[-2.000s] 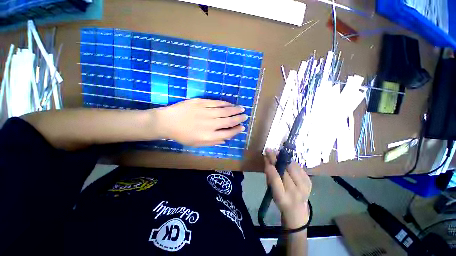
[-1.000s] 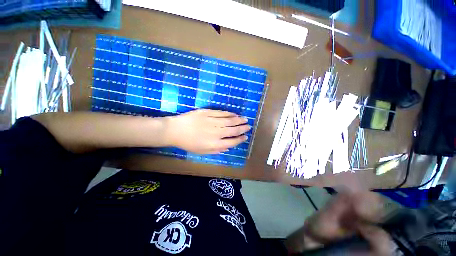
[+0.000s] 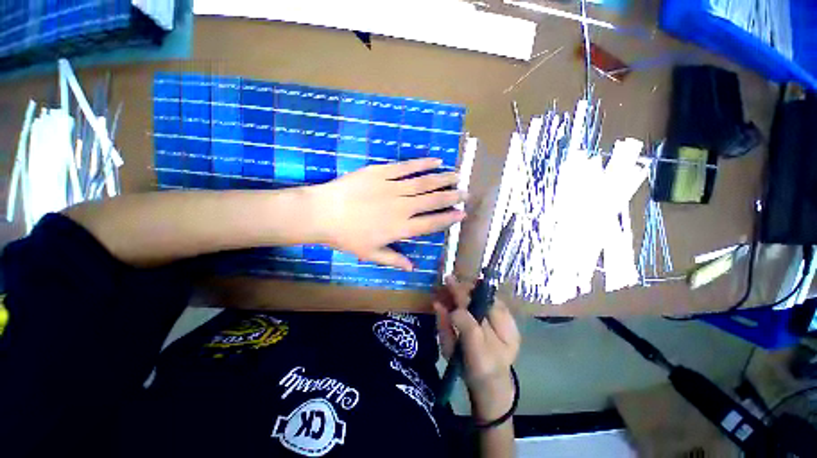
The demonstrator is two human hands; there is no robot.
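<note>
The blue solar cell panel (image 3: pixel 242 125) lies flat in front of me, crossed by fine pale lines. My left hand (image 3: pixel 385 210) lies palm down on its right part, fingers spread, holding nothing. A narrow white strip (image 3: pixel 460 197) lies along the panel's right end. My right hand (image 3: pixel 479 331) is at the table's front edge, closed around the dark soldering iron (image 3: pixel 481 300), whose tip points up and away over the heap of white strips. Its thumb and finger are at the strip's near end; I cannot tell if they pinch it.
White and silvery strips (image 3: pixel 573 224) lie heaped right of the panel, and another heap (image 3: pixel 49 161) lies left. A long white strip (image 3: pixel 376 27) lies behind. The iron stand with yellow sponge (image 3: pixel 690 185) is right, a blue tray (image 3: pixel 699 36) far right, stacked panels (image 3: pixel 81 31) far left.
My right hand has come back from the blurred lower right to the panel's near right corner. The white strip now shows along the panel's right end. My left fingers have spread.
</note>
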